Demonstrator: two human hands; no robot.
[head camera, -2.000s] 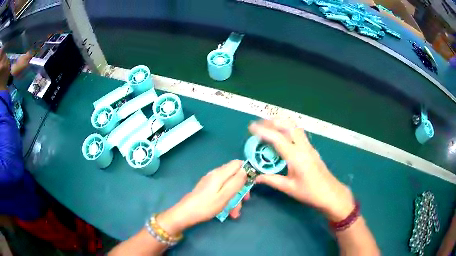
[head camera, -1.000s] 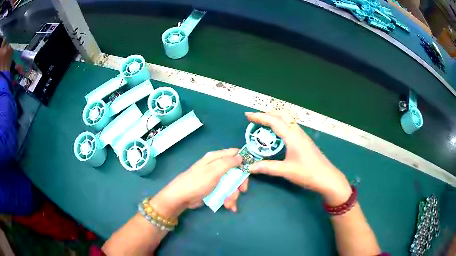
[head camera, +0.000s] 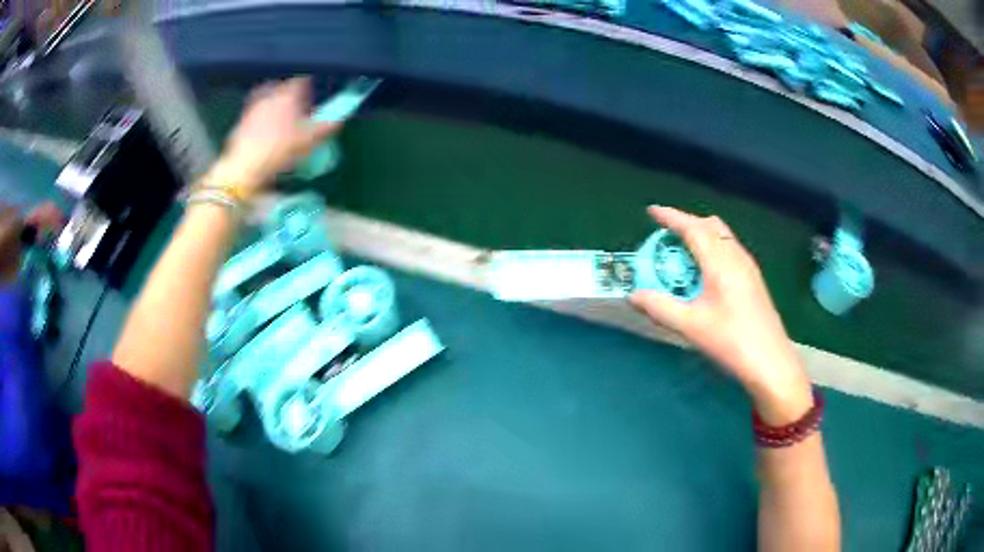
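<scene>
My right hand (head camera: 718, 291) grips a turquoise fan unit (head camera: 550, 276) by its round head, above the pale rail. Its flat open handle points left, and a small circuit board (head camera: 616, 274) shows at the neck. My left hand (head camera: 275, 135) is blurred and reaches over the belt at the upper left. It is at another fan unit (head camera: 343, 105), covering part of its head; whether the fingers grip it cannot be told. Several waiting fan units (head camera: 361, 307) lie clustered on the green bench below my left hand.
Another fan unit (head camera: 842, 275) lies on the dark green belt (head camera: 518, 178) at right. A scuffed rail (head camera: 410, 250) divides belt and bench. Small metallic parts (head camera: 939, 512) lie at lower right. A black machine (head camera: 130, 194) and another worker's blue sleeve (head camera: 32, 399) are at left. Turquoise parts (head camera: 798, 54) lie far off.
My left hand has let go of the held fan unit and moved up-left over the belt. My right hand has carried that unit right and up to the rail. The belt units appear further left.
</scene>
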